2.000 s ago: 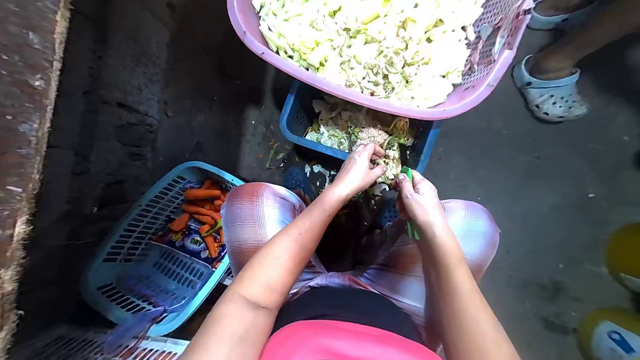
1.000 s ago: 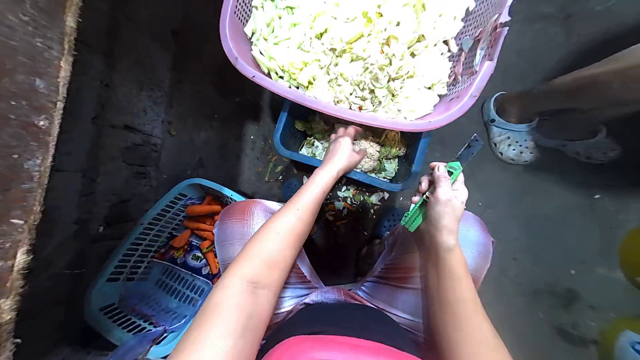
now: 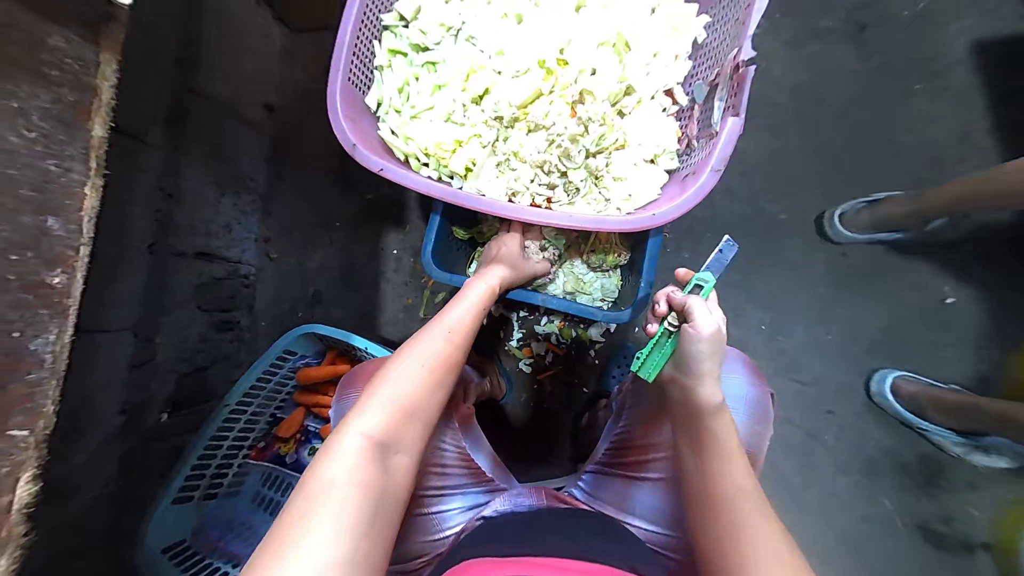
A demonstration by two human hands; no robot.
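My right hand [image 3: 692, 324] is closed round a green box cutter [image 3: 662, 349], its blade pointing up and away from me. My left hand [image 3: 516, 254] reaches into the blue plastic basket [image 3: 552, 304] and rests on vegetable pieces, beside a pale cauliflower-like piece [image 3: 544, 253]; its fingertips are partly hidden, so a grip cannot be told. Chopped pale leaves [image 3: 588, 282] lie in that basket. Beyond it, a large pink plastic basket [image 3: 480, 200] overlaps its far edge, heaped with cut cabbage-like vegetables [image 3: 528, 104].
At left stands a light-blue basket [image 3: 216, 432] with carrots [image 3: 320, 374] and printed packaging. Vegetable scraps [image 3: 552, 340] litter the floor between my feet. Another person's feet in light shoes [image 3: 932, 408] are at right. A worn board edge [image 3: 88, 224] runs along the far left.
The hands were close together over the blue basket; my right hand has moved right with the box cutter. The other person's feet have shifted. The view has moved somewhat.
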